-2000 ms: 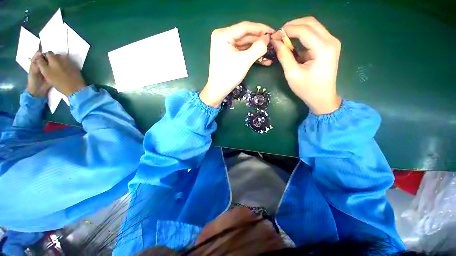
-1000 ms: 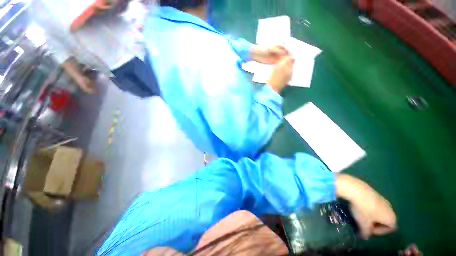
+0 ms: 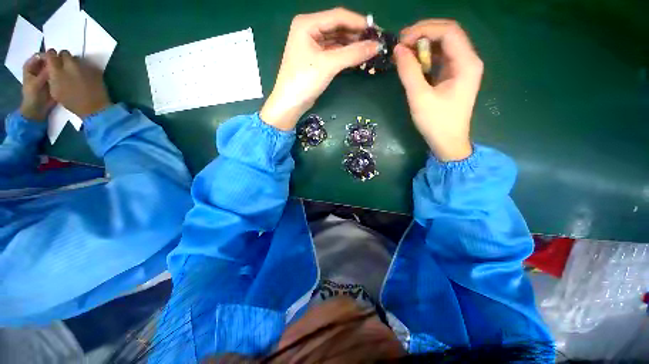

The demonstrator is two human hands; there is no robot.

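Note:
My left hand (image 3: 313, 62) holds a dark round part (image 3: 379, 53) with bright points around its rim between thumb and fingers, above the green bench. My right hand (image 3: 445, 82) is at the part's right side, fingertips close to it. A short tan-yellow tool (image 3: 425, 55) shows between my right fingers, mostly hidden. Three similar dark round parts lie on the bench below my hands: one at left (image 3: 312, 132), one at upper right (image 3: 361, 133) and one below that (image 3: 361, 165).
A white sheet with rows of dots (image 3: 205, 72) lies left of my hands. Further left, a neighbour's hands (image 3: 75, 85) are over overlapping white sheets (image 3: 62, 28). A red object (image 3: 549, 254) and crumpled clear plastic (image 3: 605, 284) are below the bench edge at right.
The view swung left and has returned. My left hand was away from the other hand a second ago; both are together again at a dark part. The loose part at left stands further from the others.

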